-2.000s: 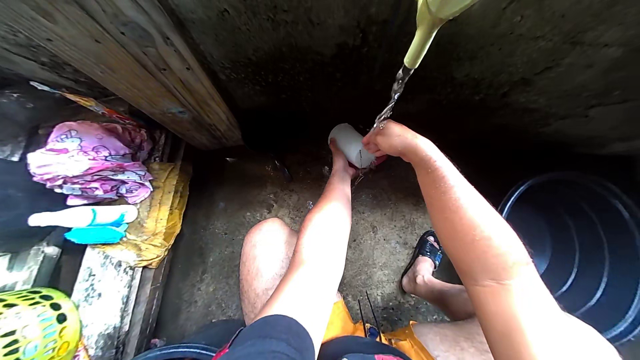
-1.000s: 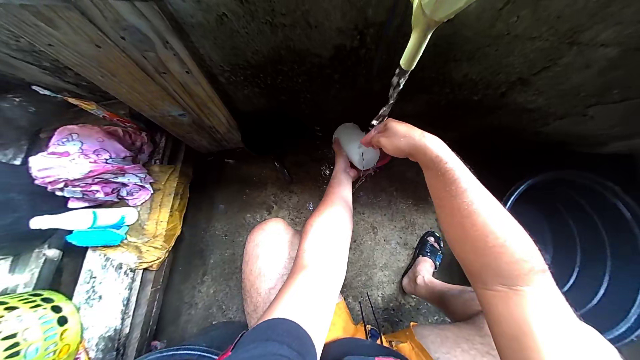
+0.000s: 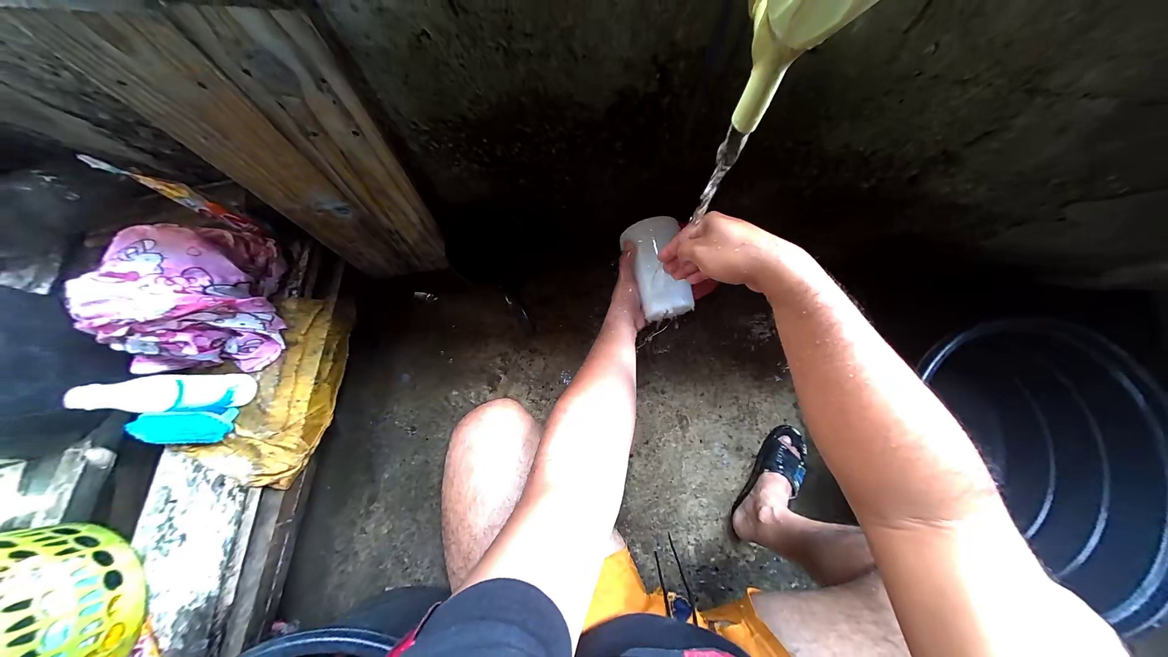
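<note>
My left hand [image 3: 629,294] grips a white translucent plastic container [image 3: 661,274] from its left side, low over the wet floor. My right hand [image 3: 721,252] is at the container's right side, its fingers bent against the wall; whether they pinch something is hidden. Something red shows partly behind the container and the right hand. From the pale yellow spout [image 3: 759,96] above, a stream of water [image 3: 715,178] falls to just behind my right hand.
A large black tub [image 3: 1049,456] stands at the right. On the left ledge lie a pink patterned cloth [image 3: 173,297], a white and blue brush [image 3: 164,392] and yellow plastic sheeting [image 3: 315,383]. A yellow-green basket [image 3: 68,593] sits lower left, and wooden boards [image 3: 301,155] lean above.
The container has turned in my left hand and now stands more upright in view, its lower end toward me. My right hand stays close to it, and the water keeps running.
</note>
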